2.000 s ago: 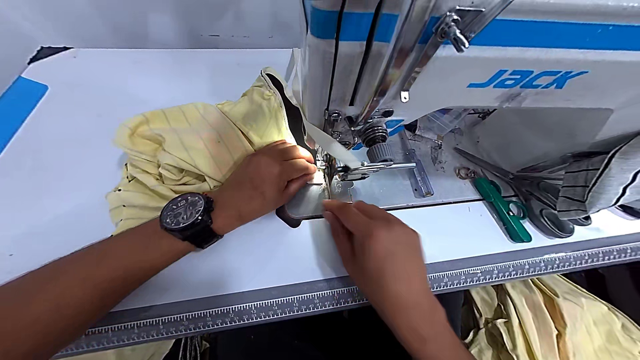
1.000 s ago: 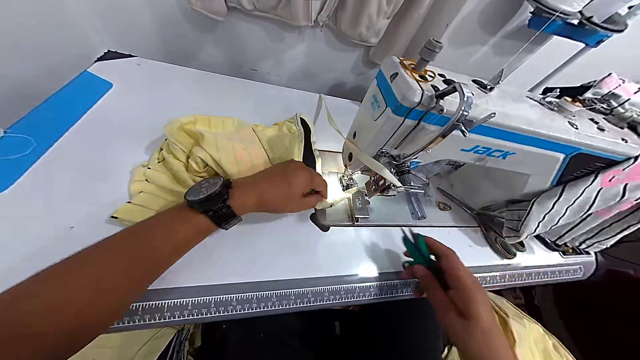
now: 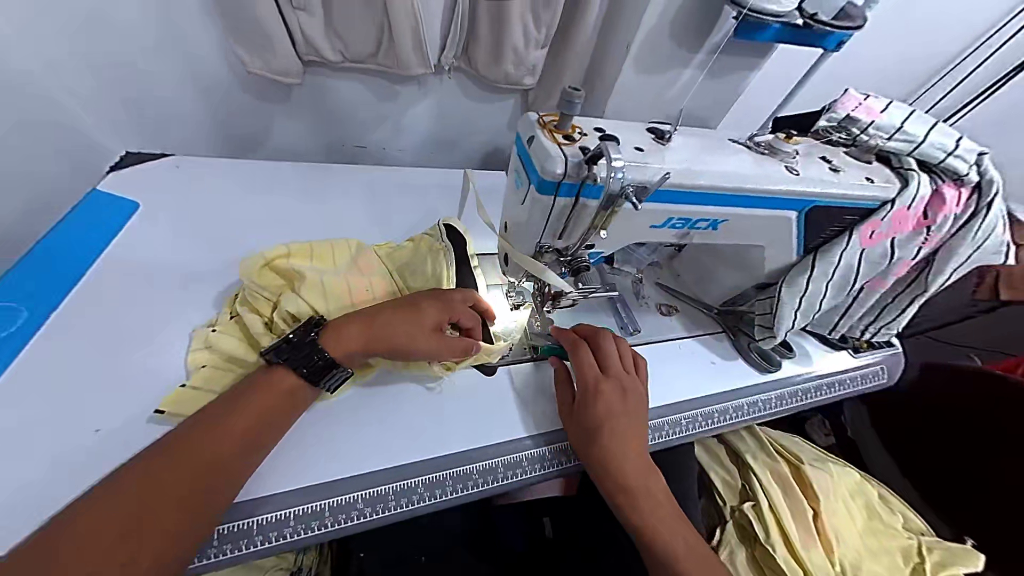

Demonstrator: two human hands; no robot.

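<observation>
My left hand (image 3: pixel 424 324), with a black watch on the wrist, pinches the edge of a yellow striped garment (image 3: pixel 320 280) just left of the needle area. A black band shows along the garment's upper edge. My right hand (image 3: pixel 604 380) holds green thread snips (image 3: pixel 552 351), mostly hidden by the fingers, against the cloth at the front of the needle plate. The sewing machine's presser foot and needle area (image 3: pixel 520 296) is lit. A pale narrow tape (image 3: pixel 500 232) loops down in front of the machine head (image 3: pixel 552 172).
Large black-handled scissors (image 3: pixel 740 332) lie under the machine arm beside a striped garment with pink print (image 3: pixel 888 232). A ruler strip (image 3: pixel 448 488) runs along the table's front edge. More yellow cloth (image 3: pixel 816 504) hangs below at the right. Pale garments (image 3: pixel 384 36) hang behind.
The green snips lay on the table two seconds ago; my right hand picked them up and has moved them left to the cloth. My left hand stays on the garment. The view has widened.
</observation>
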